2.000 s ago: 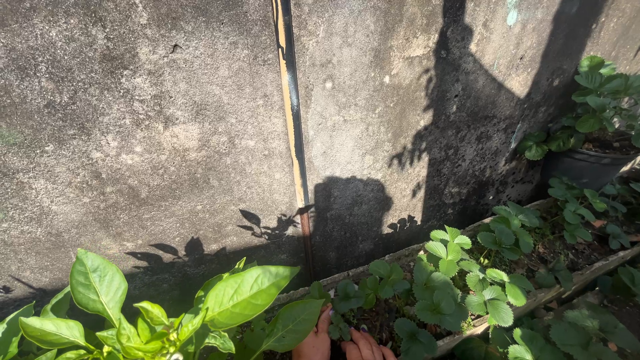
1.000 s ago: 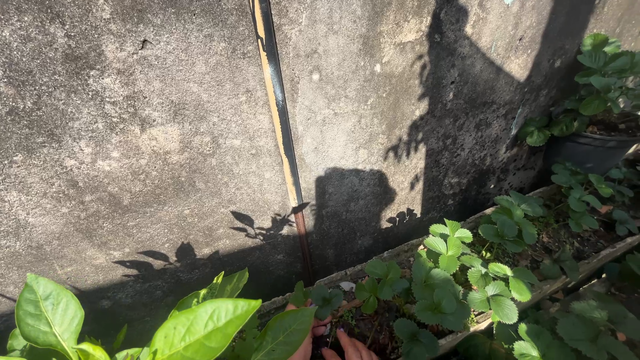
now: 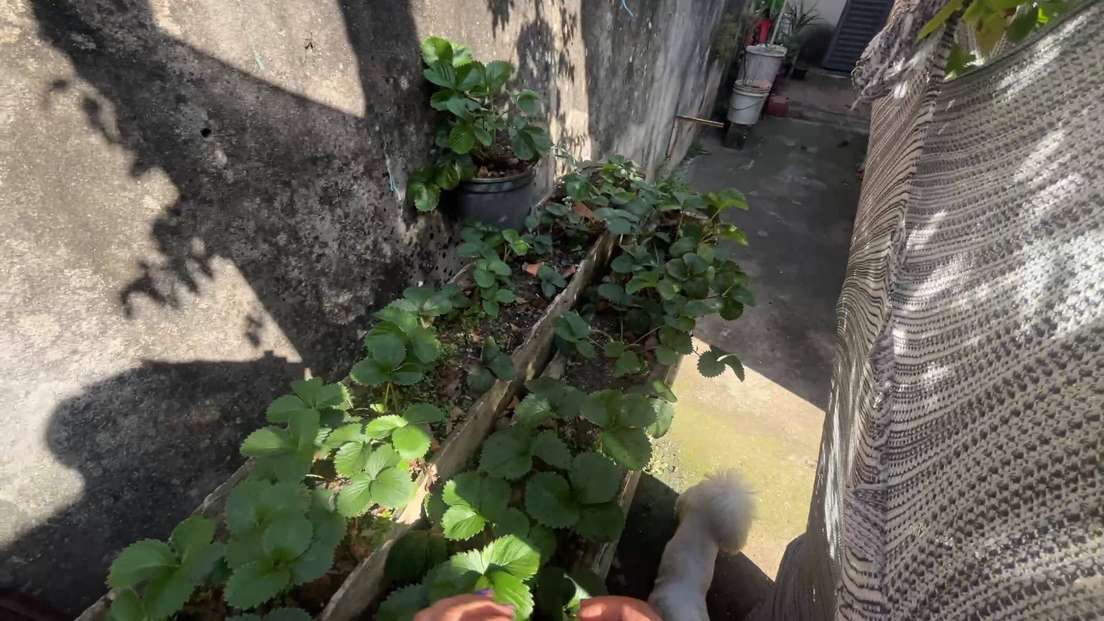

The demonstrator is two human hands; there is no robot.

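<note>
At the bottom edge of the head view, my left hand (image 3: 464, 607) and my right hand (image 3: 617, 609) show only in part, a short gap between them. Both are among the leaves of strawberry plants (image 3: 498, 565) in the front planter trough. Sunlit leaves stand between the hands; whether the fingers pinch a leaf or stem cannot be seen. A second row of strawberry plants (image 3: 280, 526) grows in the trough beside the wall, past a concrete divider (image 3: 483, 414).
A potted strawberry plant (image 3: 496, 198) stands by the rough wall (image 3: 259, 198). A white furry animal (image 3: 694, 543) is on the paved path (image 3: 768, 414) right of the planters. Woven fabric (image 3: 992, 345) hangs at the right. Buckets (image 3: 749, 99) stand farther back.
The view has swung far to the right, bringing in the path, the fabric and the animal. My hands were low by the wall-side trough and now show among the front trough's leaves.
</note>
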